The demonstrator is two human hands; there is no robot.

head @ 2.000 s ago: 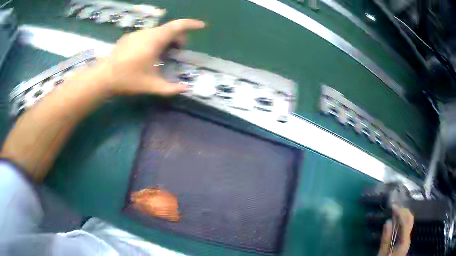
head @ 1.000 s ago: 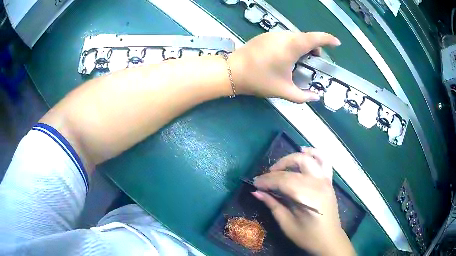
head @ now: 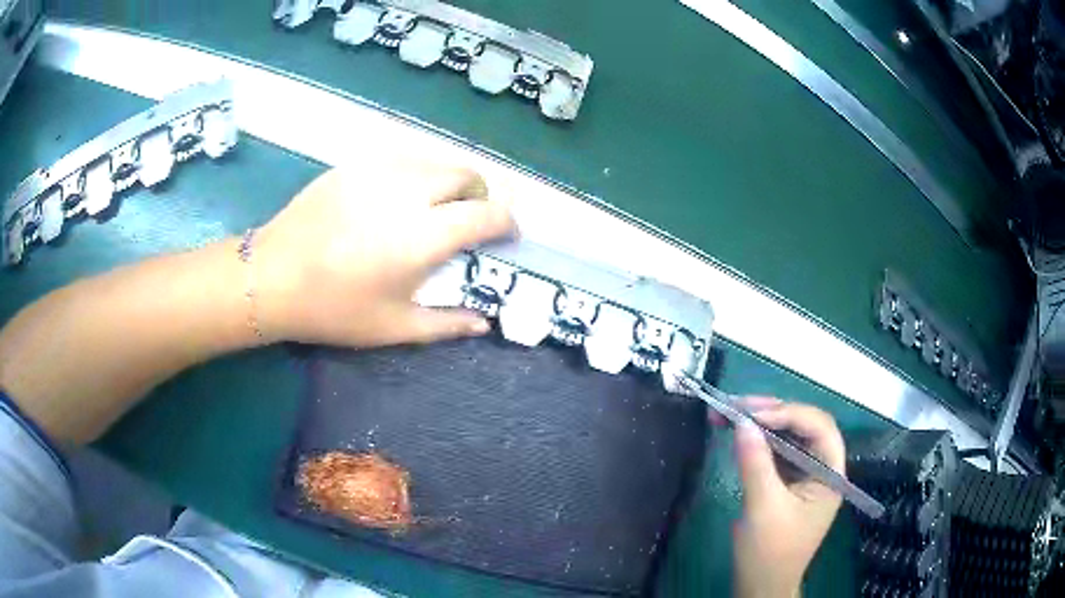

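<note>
My left hand [head: 374, 251] grips the left end of a silver-grey carrier strip [head: 625, 292], thumb at its front edge and fingers over its back. The strip lies along the far edge of the black pad [head: 526, 456], its pale tabs and dark ring-like stations facing me. My right hand [head: 794, 473] holds thin grey tweezers [head: 794, 452], their tips at the strip's right end, by the last pale tab. Whether anything is between the tips cannot be told. A copper-coloured tangled pile [head: 356, 488] lies at the near left of the pad.
A bright metal rail [head: 549, 204] runs behind the held strip. Other strips lie on the green surface: one beyond the rail [head: 514, 58], one at left [head: 123, 158], one at far right [head: 934, 339]. Dark ridged stacks [head: 905, 514] stand at the near right.
My left hand has brought the strip from beyond the rail to the pad's far edge. My right hand has moved from over the pad to the strip's right end with the tweezers. The view has shifted.
</note>
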